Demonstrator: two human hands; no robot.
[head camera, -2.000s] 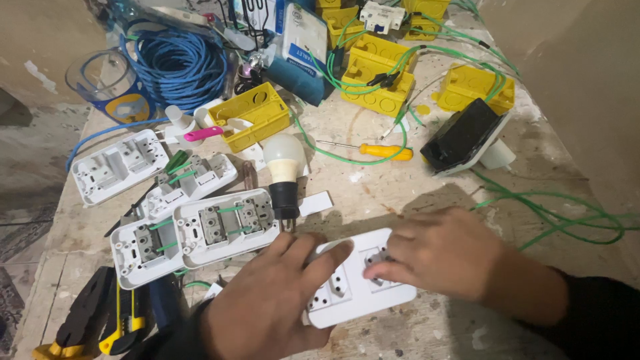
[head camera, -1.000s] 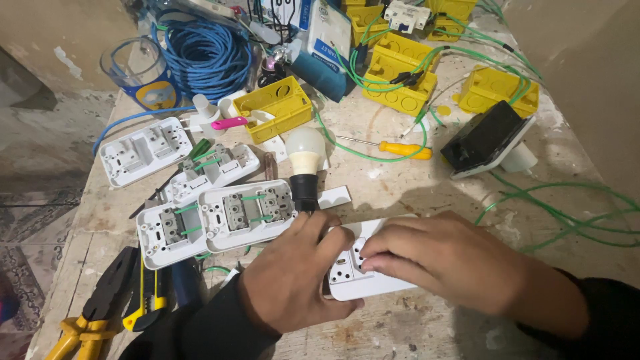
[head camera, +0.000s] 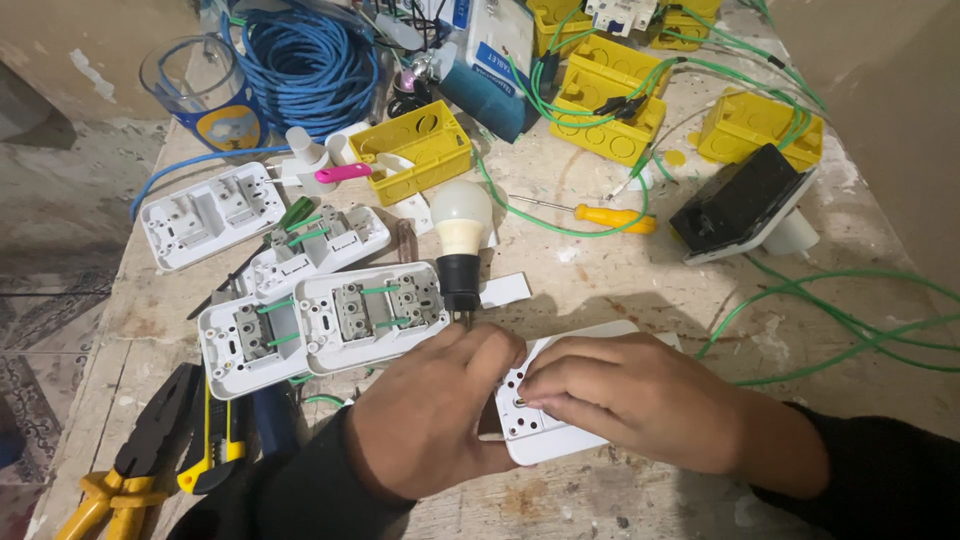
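A white outlet faceplate (head camera: 551, 446) with socket holes lies face up near the table's front. My left hand (head camera: 435, 409) grips its left edge, the thumb low and the fingers at the upper corner. Over the plate is my right hand (head camera: 637, 397), its fingertips together at a small metallic part in a socket opening; whether they pinch it I cannot tell. Just beyond my left hand, a light bulb (head camera: 460, 214) in a black holder points away from me. To the left lie wired white outlet plates (head camera: 373, 315), backs up, with green jumper wires.
Pliers (head camera: 139, 450) and a utility knife (head camera: 217, 439) lie front left. Behind are a glass mug (head camera: 217, 112), a blue cable coil (head camera: 304, 71), yellow electrical boxes (head camera: 412, 154) and an orange-handled screwdriver (head camera: 611, 217). Green wires (head camera: 832, 304) trail right of a black-backed device (head camera: 739, 199).
My right hand has moved from the right-hand socket of the faceplate to the left-hand one. My left hand still holds the plate's left side.
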